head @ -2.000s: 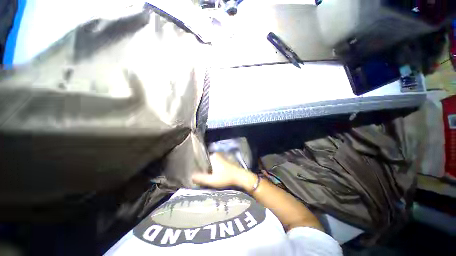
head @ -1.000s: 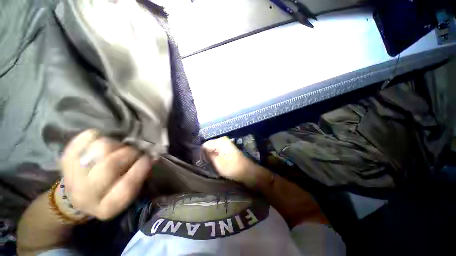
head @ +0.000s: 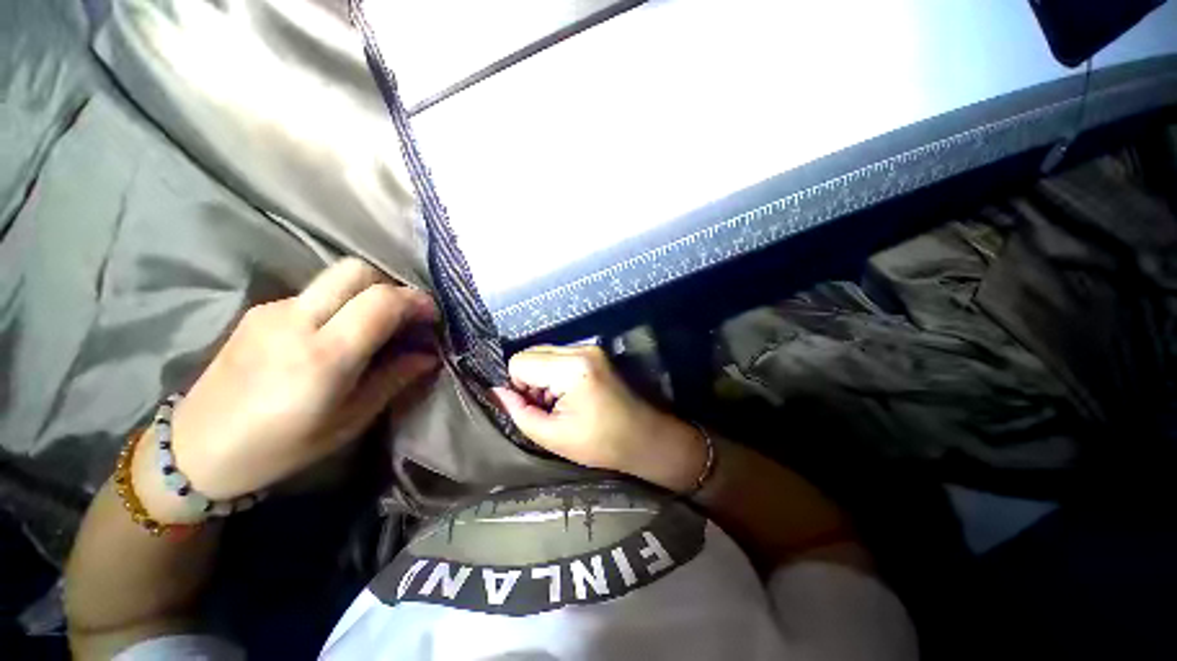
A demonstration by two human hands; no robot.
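The shiny grey-olive shell fabric [head: 278, 103] spreads over the left of the table and down over my lap. A narrow dark striped band [head: 439, 239] runs along its right edge. My left hand [head: 323, 355] pinches the fabric edge beside the band, its fingertips partly hidden in the folds. My right hand [head: 581, 403] grips the band and edge just below the table's front edge, thumb and fingers closed on it. The two hands are close together but apart.
The white tabletop [head: 697, 142] has a printed ruler [head: 774, 207] along its front edge. A black flat object [head: 1091, 26] lies at the upper right, with a thin thread hanging near it. More dark crumpled fabric [head: 955, 323] is below the table at right.
My left hand came into view and now holds the edge near my right hand. The band now lies narrower and straighter. The view has shifted; the snips are out of the picture.
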